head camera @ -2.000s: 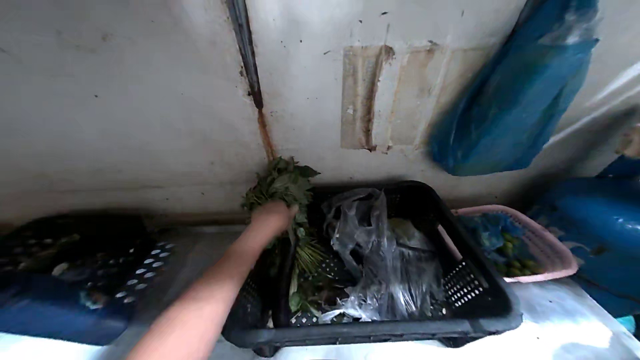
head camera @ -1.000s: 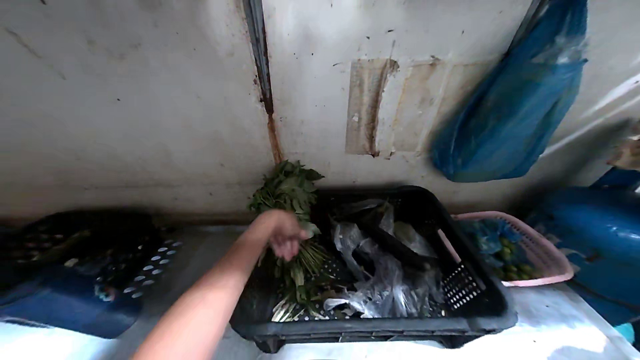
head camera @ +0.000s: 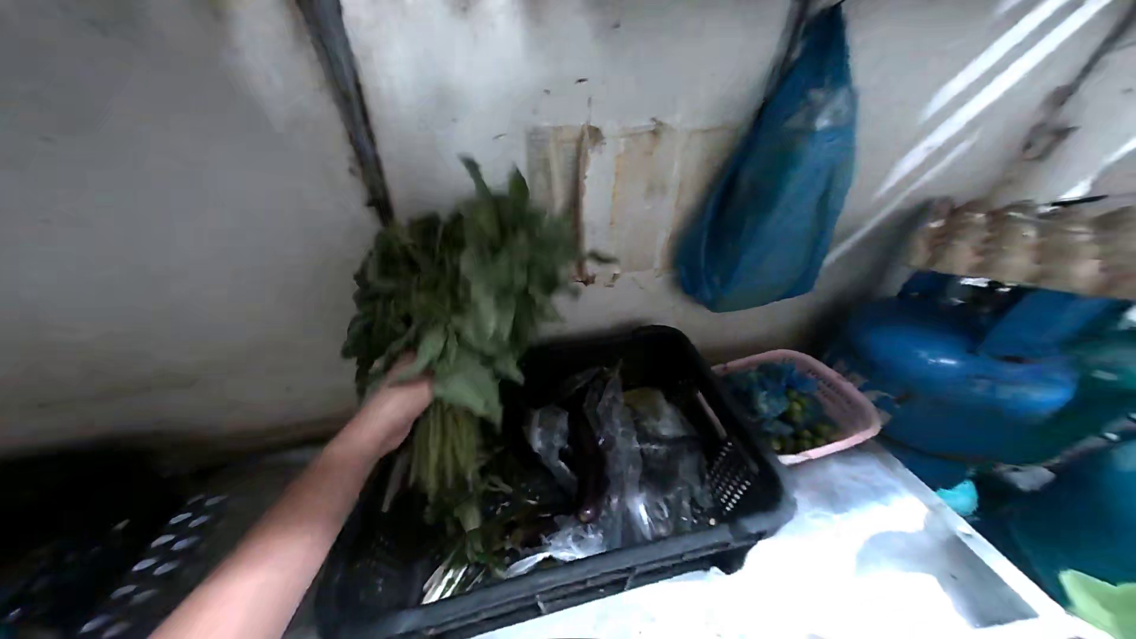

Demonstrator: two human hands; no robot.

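My left hand [head camera: 399, 404] is closed around the stems of a large bunch of leafy greens [head camera: 470, 293], held upright above the left part of a black plastic crate [head camera: 657, 564]. Leaves fan out above the hand and stems hang below it, blurred in places. Inside the crate, a long dark eggplant [head camera: 586, 466] lies among clear plastic bags [head camera: 635, 470]. More stems with pale cut ends [head camera: 448, 581] rest at the crate's front left. My right hand is out of view.
A pink basket [head camera: 843, 399] of small green fruits stands right of the crate on a pale tabletop [head camera: 852, 524]. A blue bag [head camera: 781, 195] hangs on the wall. Blue gas cylinders [head camera: 958, 355] stand at right, below egg trays [head camera: 1021, 244]. A dark perforated crate [head camera: 164, 550] is at left.
My left hand has gripped the greens and raised them. The long dark eggplant, at the crate's left two seconds ago, now lies among the plastic bags. The view has shifted closer.
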